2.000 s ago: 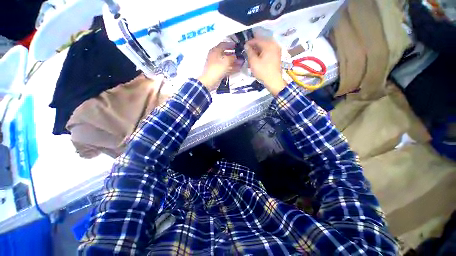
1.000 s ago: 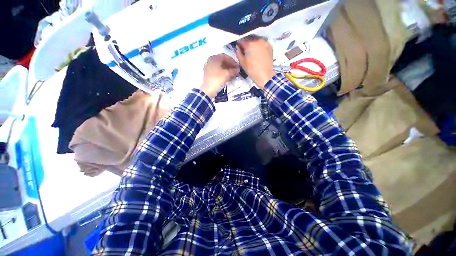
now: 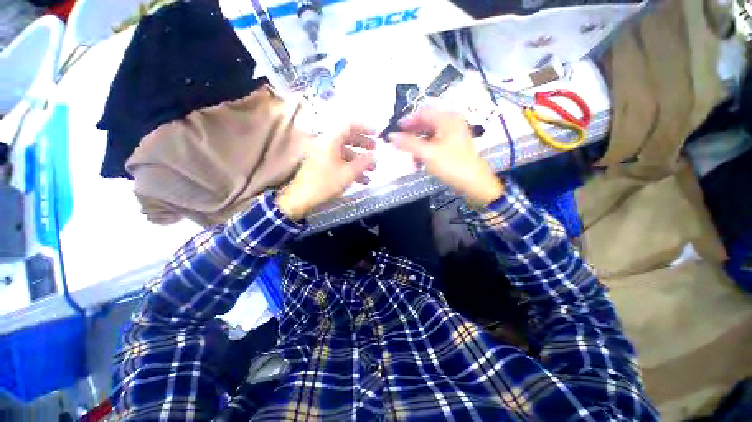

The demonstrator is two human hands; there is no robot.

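Observation:
My right hand [image 3: 449, 152] is above the table's front part, its thumb and fingertips closed on a small black strip [image 3: 396, 124]. My left hand [image 3: 334, 173] is just left of it, fingers apart and slightly blurred, holding nothing that I can see. Another dark strip [image 3: 445, 81] lies behind my right hand. The tan fabric piece [image 3: 223, 157] lies left of my left hand, partly over the black fabric [image 3: 177, 70]. The needle area [image 3: 317, 81] is behind my left hand.
The white sewing machine [image 3: 383, 21] spans the back. Scissors [image 3: 556, 119] with red and yellow loops lie at the table's right. A small brown square [image 3: 543, 76] is behind them. Khaki fabric [image 3: 660, 99] hangs at the right. A blue bin [image 3: 41, 354] is below left.
My hands have come away from under the machine head toward the table's front edge and moved apart. The view has shifted, so the machine sits higher in the picture.

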